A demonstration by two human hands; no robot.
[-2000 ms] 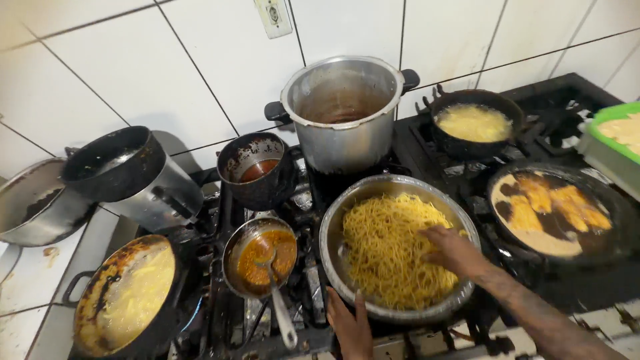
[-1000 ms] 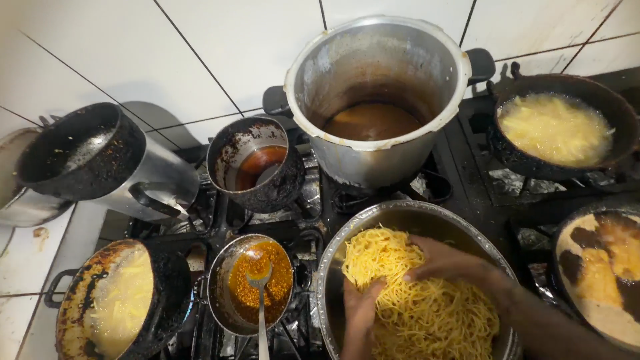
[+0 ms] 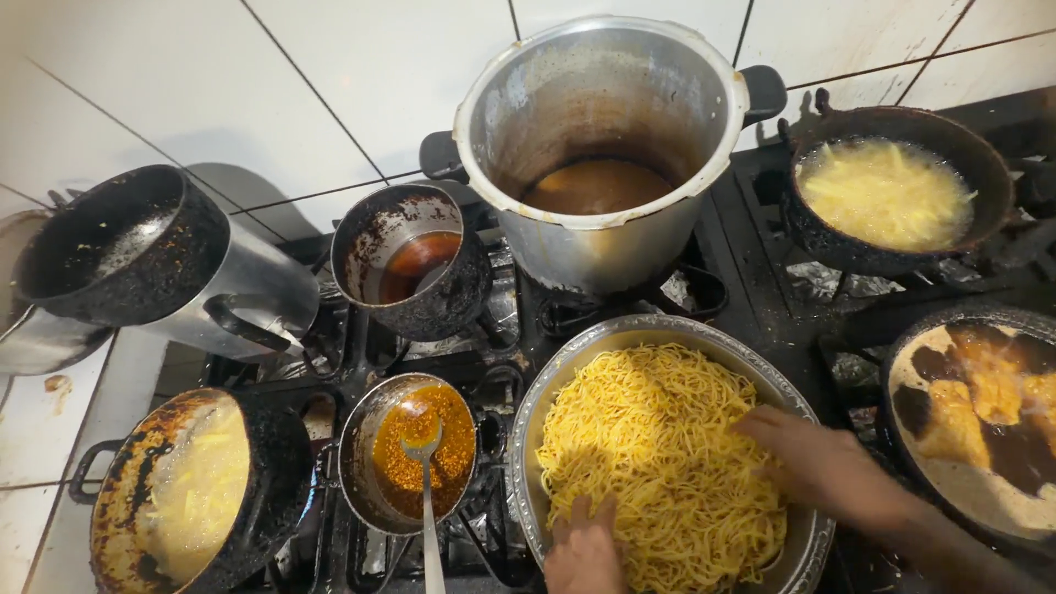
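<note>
A wide metal bowl [image 3: 606,327] full of yellow noodles [image 3: 660,462] sits on the stove, lower centre. My left hand [image 3: 584,549] rests at the near left edge of the noodles, its fingertips on them. From the right comes my right hand [image 3: 796,458], its fingertips sunk in the right side of the noodles. Whether either hand grips any strands is hard to tell. Just left of the bowl, a small pan [image 3: 351,466] of orange, grainy sauce holds a metal spoon [image 3: 429,511].
Behind the bowl stands a tall aluminium pot [image 3: 594,247] with brown liquid. Blackened pots with frying pale strips flank it, one at the back right [image 3: 891,256], one at the front left [image 3: 280,470]. Browned pieces fry in a pan [image 3: 899,462] at right. A sooty saucepan [image 3: 445,305] and stacked pots [image 3: 99,297] stand left.
My hands were close together around a clump of noodles a second ago; now they are apart, at opposite sides of the heap, which is more spread out. The view moved closer since the first frame.
</note>
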